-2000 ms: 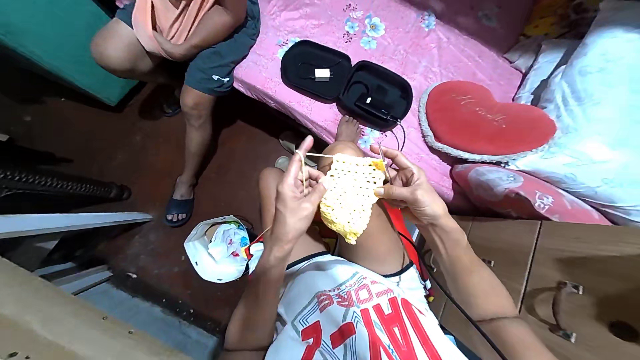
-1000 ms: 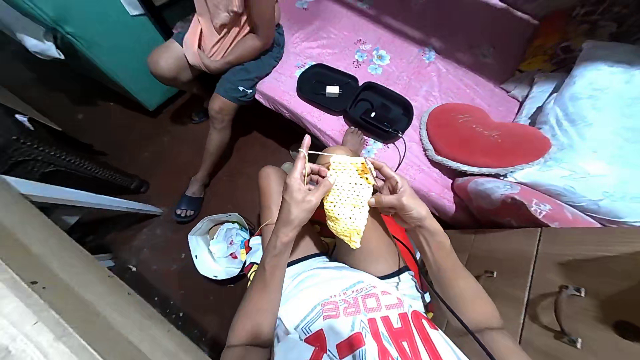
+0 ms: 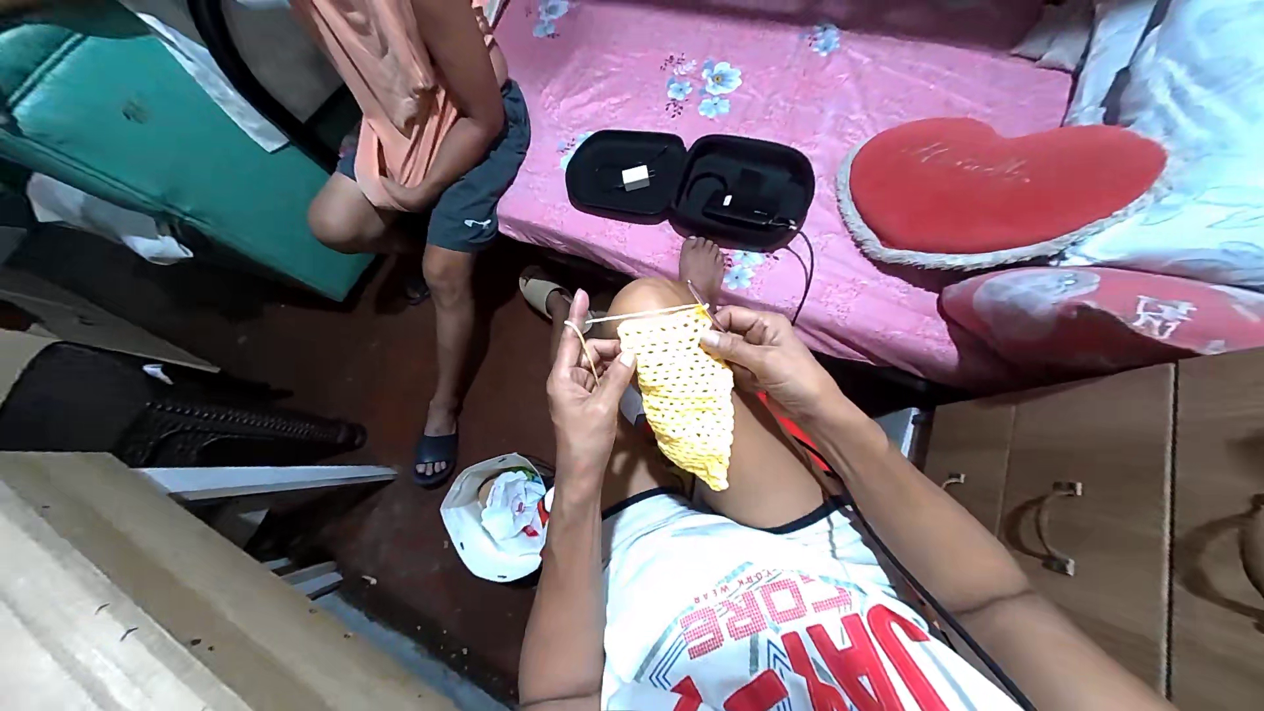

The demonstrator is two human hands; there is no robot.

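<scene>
A pale yellow crocheted piece (image 3: 681, 390) hangs between my hands above my lap, narrowing to a deeper yellow lower end. My left hand (image 3: 588, 390) pinches its upper left edge, with yarn (image 3: 637, 317) looped round the raised index finger and stretched across to the top right corner. At that corner my right hand (image 3: 775, 355) grips the piece together with a thin crochet hook (image 3: 699, 294), whose tip shows above the fabric. The rest of the hook is hidden by the fingers.
An open black case (image 3: 746, 232) with a charger and cable lies on the pink bed (image 3: 889, 69), near a red heart pillow (image 3: 997, 188). A person (image 3: 449, 148) is at the upper left. A white container (image 3: 484, 563) stands on the floor; wooden drawers (image 3: 1096, 444) are at right.
The crocheted piece has shifted slightly in my hands and hangs at a different slant than two seconds ago. Both hands keep their hold.
</scene>
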